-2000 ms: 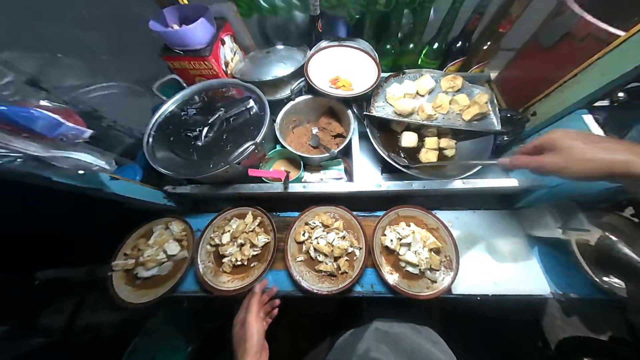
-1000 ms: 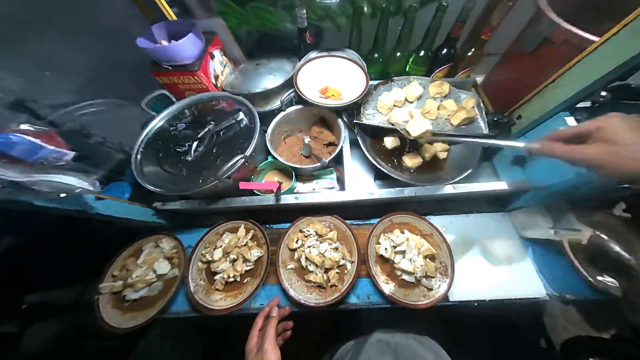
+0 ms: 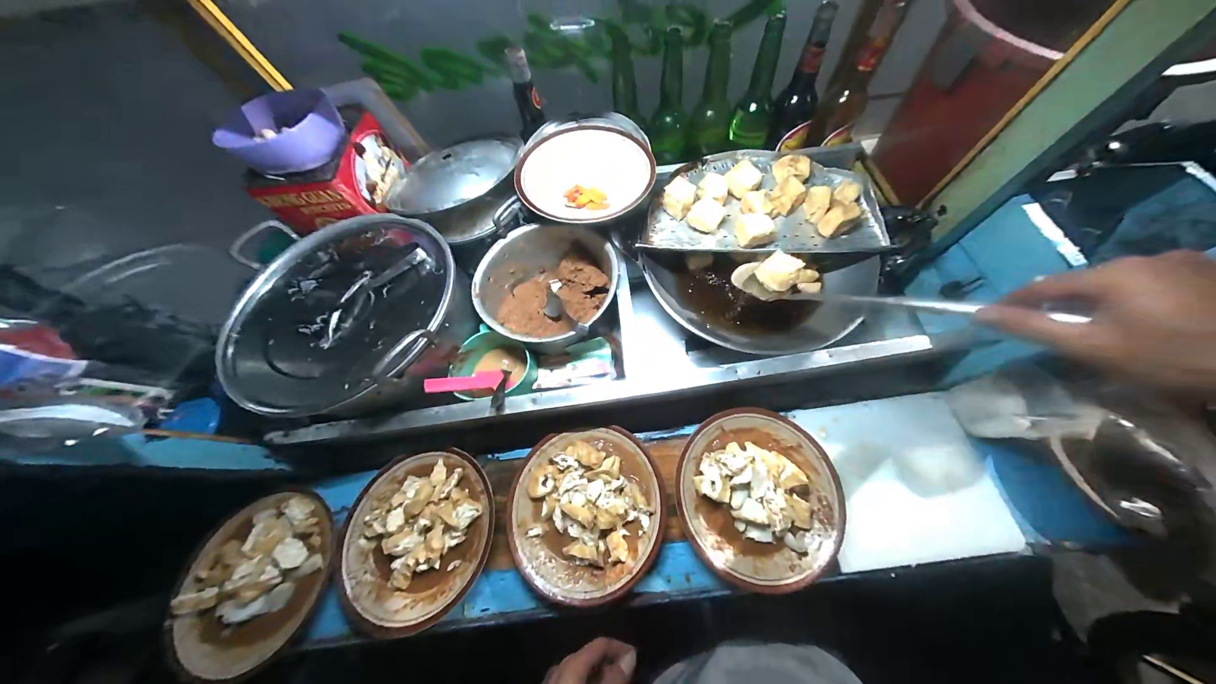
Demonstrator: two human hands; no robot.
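My right hand (image 3: pixel 1111 318), partly blurred, grips the handle of a metal spatula (image 3: pixel 893 302) at the right. Its head holds pieces of fried tofu (image 3: pixel 781 272) over a wok (image 3: pixel 684 318) of dark oil. Behind the wok, a perforated metal tray (image 3: pixel 655 228) bears several tofu cubes (image 3: pixel 755 230). My left hand (image 3: pixel 594 660) is at the bottom edge, only partly in view, below the row of plates; no object shows in it. Several brown-rimmed plates (image 3: pixel 518 560) with cut tofu and brown sauce stand in a row on the blue ledge.
A white board (image 3: pixel 912 484) lies right of the plates. Left of the wok are a pot of brown paste (image 3: pixel 518 309), a green cup (image 3: pixel 522 380) with a pink-handled utensil, a large lidded pot (image 3: pixel 313 361) and a bowl (image 3: pixel 546 195) with orange pieces. Glass bottles (image 3: pixel 712 104) stand behind.
Tofu pieces that were in the wok's oil are now on the spatula, and the tray holds more cubes than two seconds ago. My left hand is lower, nearer the bottom edge.
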